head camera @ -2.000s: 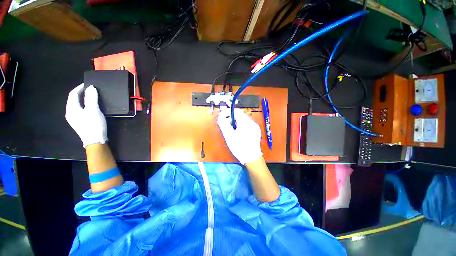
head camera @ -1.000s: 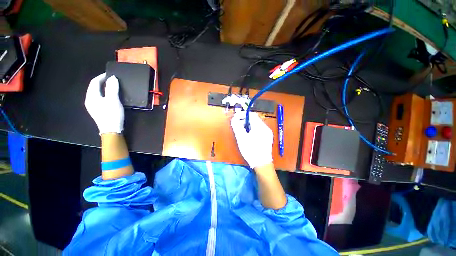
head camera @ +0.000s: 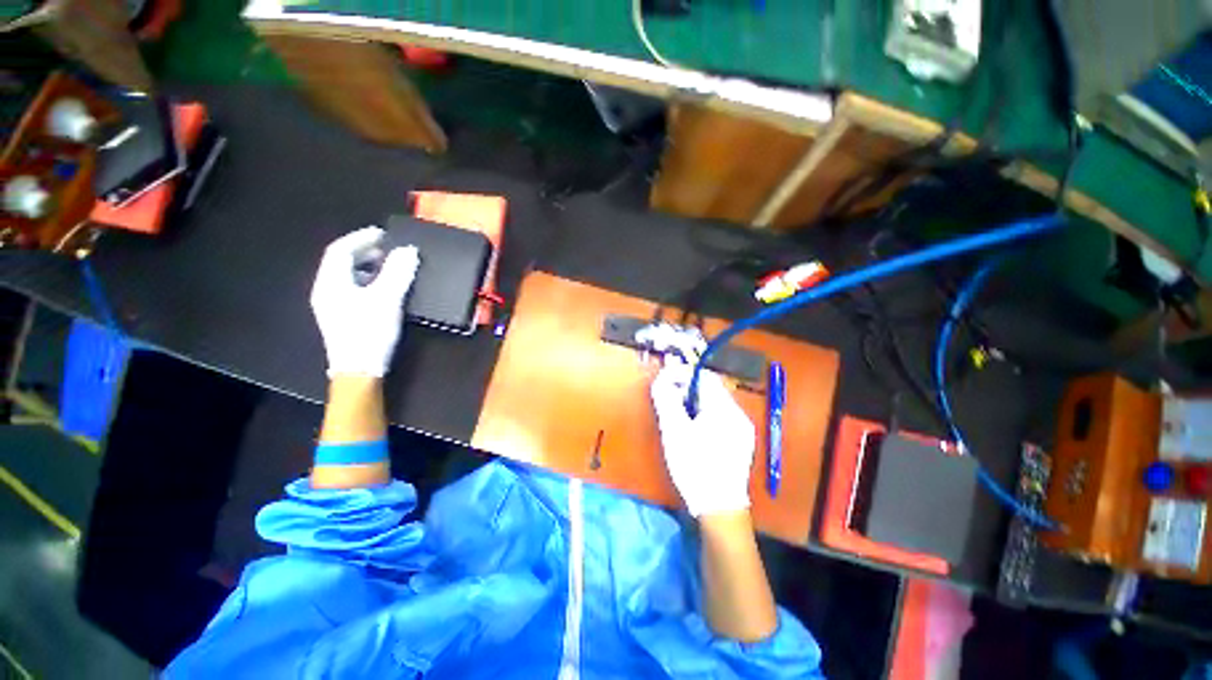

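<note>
My left hand [head camera: 362,303], in a white glove, rests at the left edge of a flat black set-top box [head camera: 445,272], thumb on its top. The box lies on a salmon foam pad [head camera: 465,207], with a short red lead at its right side. My right hand [head camera: 702,438], gloved, is at the white plugs [head camera: 671,341] of the dark connector block [head camera: 740,364] on the orange base board [head camera: 552,399]. Its fingers are closed on the end of the thick blue cable [head camera: 864,272]. The fingertips are partly hidden by the cable.
A blue marker pen [head camera: 775,432] lies on the board. A second black box [head camera: 920,494] sits on a pad at right, beside a remote control [head camera: 1025,518] and power switch box [head camera: 1103,458]. RCA plugs [head camera: 792,280] and black leads lie behind the board.
The view has turned and shifted, so the bench appears lower and tilted, and more of the green shelf shows. Both hands keep their places at the box and connector block.
</note>
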